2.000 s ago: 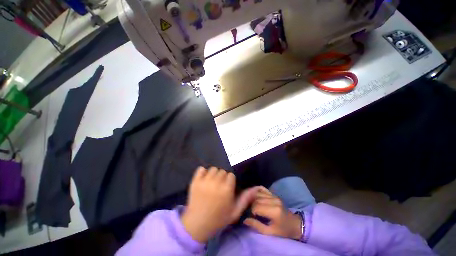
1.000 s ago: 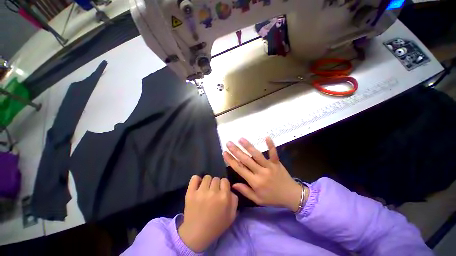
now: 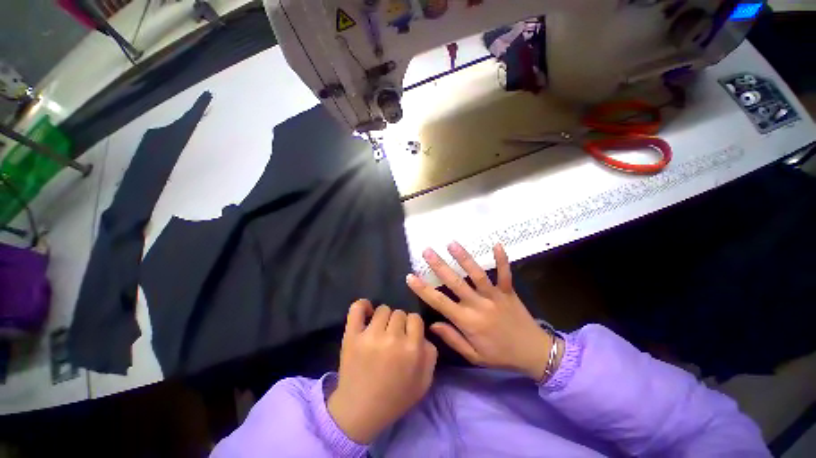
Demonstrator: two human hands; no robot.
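A dark garment panel (image 3: 277, 259) lies on the white table, its top corner by the lit presser foot and needle (image 3: 377, 150). It hangs over the table's front edge. My left hand (image 3: 383, 362) is closed on the panel's near edge, knuckles up; its fingertips are hidden. My right hand (image 3: 483, 313) is beside it with fingers spread, palm down, at the table's front edge by the panel's right edge. It holds nothing. The white sewing machine (image 3: 465, 45) stands behind the cloth.
Orange-handled shears (image 3: 626, 152) lie on the machine bed at right. A long dark cut piece (image 3: 125, 233) lies at far left. A purple object (image 3: 22, 286) and a green basket (image 3: 36, 170) are at the left edge. Dark cloth (image 3: 716, 259) hangs at right, below the table.
My right hand has come away from my left hand and opened flat beside the panel's right edge. My left hand stays closed at the panel's near edge. The view has shifted slightly.
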